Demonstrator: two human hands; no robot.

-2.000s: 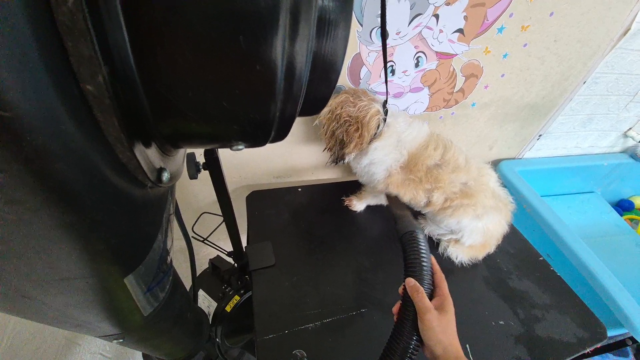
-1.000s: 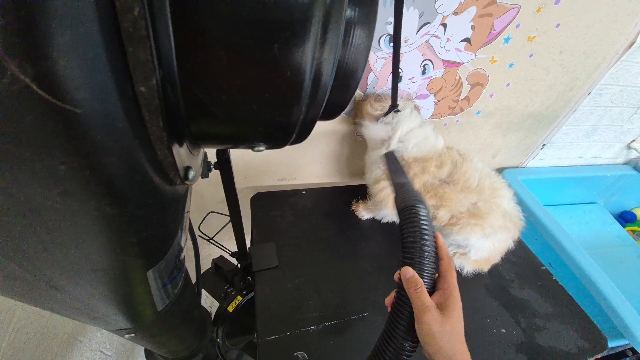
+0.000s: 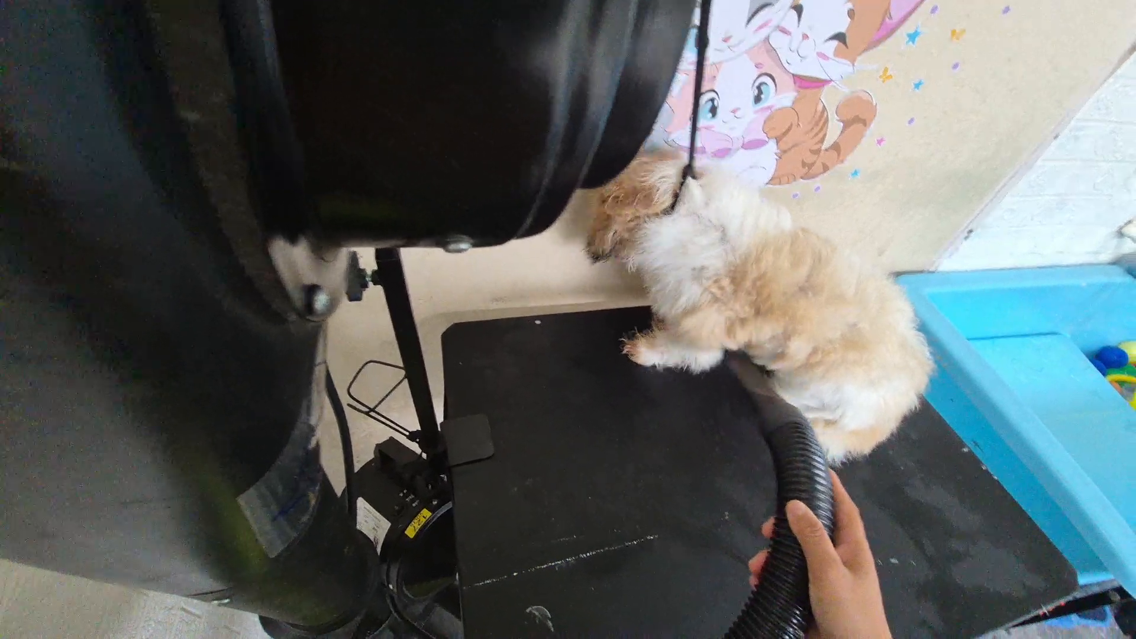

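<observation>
My right hand [image 3: 830, 564] is closed around a black corrugated dryer hose [image 3: 801, 470], near the lower right. The hose's flat nozzle [image 3: 753, 382] points up at the lower side of a tan and white dog [image 3: 781, 293], close behind its front leg. The dog is on a black grooming table [image 3: 586, 461], its head to the left and partly behind a large black machine. A thin black grooming loop [image 3: 699, 106] runs from above to the dog's neck. My left hand is out of view.
A large black cylindrical machine [image 3: 133, 311] fills the left side. Beside the table rise a black metal post [image 3: 408, 346] and, lower, black equipment [image 3: 417, 524]. At the right stands a light blue tub [image 3: 994, 390] with colourful toys [image 3: 1114, 359]. Cartoon cats decorate the wall [image 3: 967, 142] behind.
One second ago the nozzle lay over the dog's shoulder; now it is lower, by the belly behind the front leg. The dog's head shows more than it did then.
</observation>
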